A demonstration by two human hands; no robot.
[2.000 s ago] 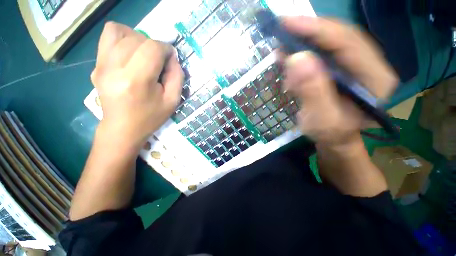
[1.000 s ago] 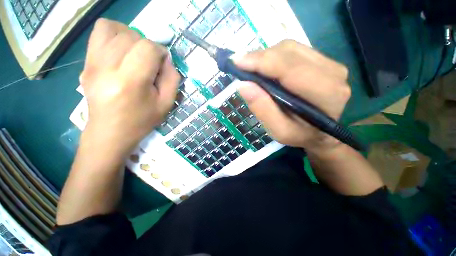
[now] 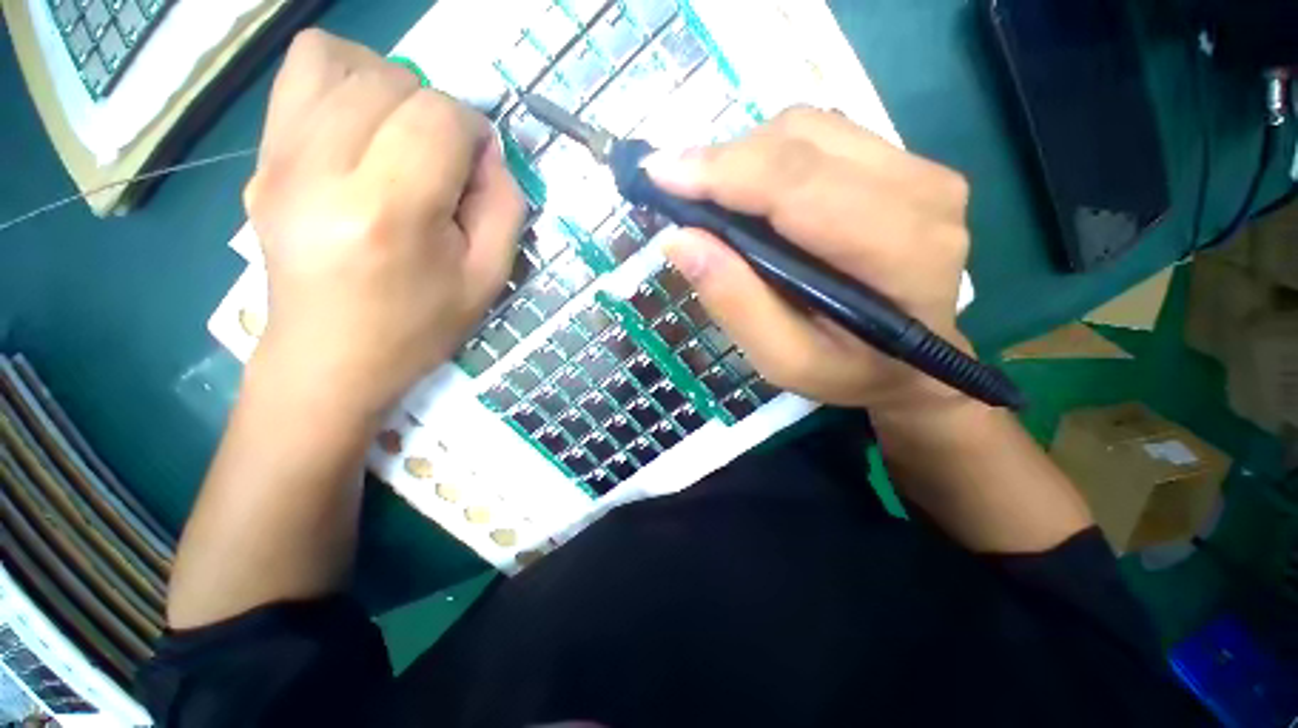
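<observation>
A white tray [image 3: 477,491] with tan round holes along its edge lies on the green mat. It bears PCB panels [image 3: 612,398] in a grid of small cells with green strips. My right hand [image 3: 833,256] grips the black soldering iron [image 3: 819,285]; its metal tip [image 3: 548,110] points at the panel's upper left cells, contact not certain. My left hand [image 3: 384,213] is a fist over the tray's left side, closed on the thin solder wire [image 3: 157,174], which runs in from the left. A bit of green and white shows at its knuckles. Glare hides some cells.
A second loaded tray [image 3: 71,107] lies on a tan base at the upper left. Layered boards [image 3: 86,498] are stacked at the lower left. A flat black glossy object [image 3: 1082,142] and cables are at the right. A cardboard box [image 3: 1139,469] stands on the green floor at the right.
Two seconds ago my right hand and the iron were blurred, farther up and right; they came left and down, tip over the upper left cells. In the last second both hands stayed nearly still.
</observation>
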